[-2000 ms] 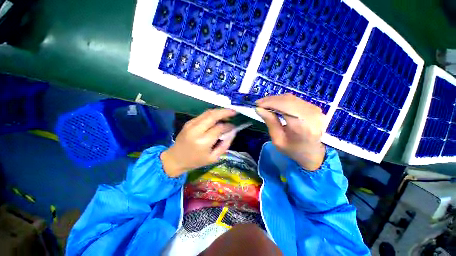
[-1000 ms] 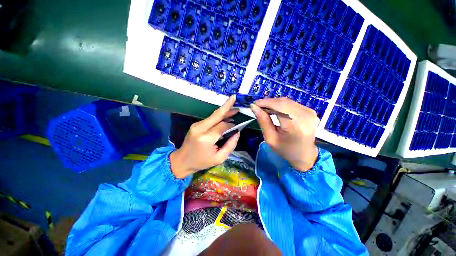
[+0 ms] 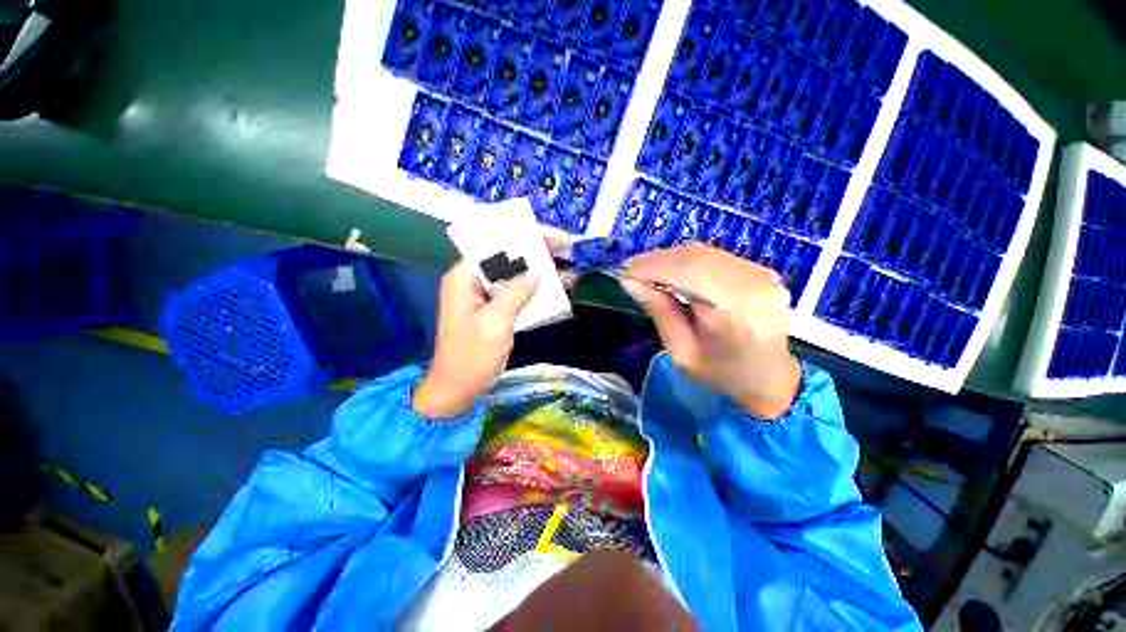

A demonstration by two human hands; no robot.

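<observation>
My left hand [image 3: 475, 327] holds the white release liner [image 3: 529, 262], its flat face turned up, with a black adhesive patch [image 3: 501, 266] on it beside my thumb. My right hand [image 3: 716, 315] holds thin tweezers [image 3: 661, 288] that point left towards the liner. A small blue part [image 3: 598, 253] lies between my two hands, by the tray's near edge; which fingers hold it is hard to tell. The white tray [image 3: 371, 130] lies in front of me, with rows of blue parts [image 3: 716, 154] in three sections split by white bars.
A second white tray [image 3: 1041, 358] with blue parts lies at the right on the green bench [image 3: 222, 111]. A blue stool [image 3: 232, 340] stands on the floor at the left. Brown cartons [image 3: 62, 568] are at the lower left, and grey-white equipment [image 3: 1050, 531] is at the lower right.
The liner was edge-on and low in my left hand; it is now raised and turned flat, showing the black patch. My right hand stays near the same place with the tweezers.
</observation>
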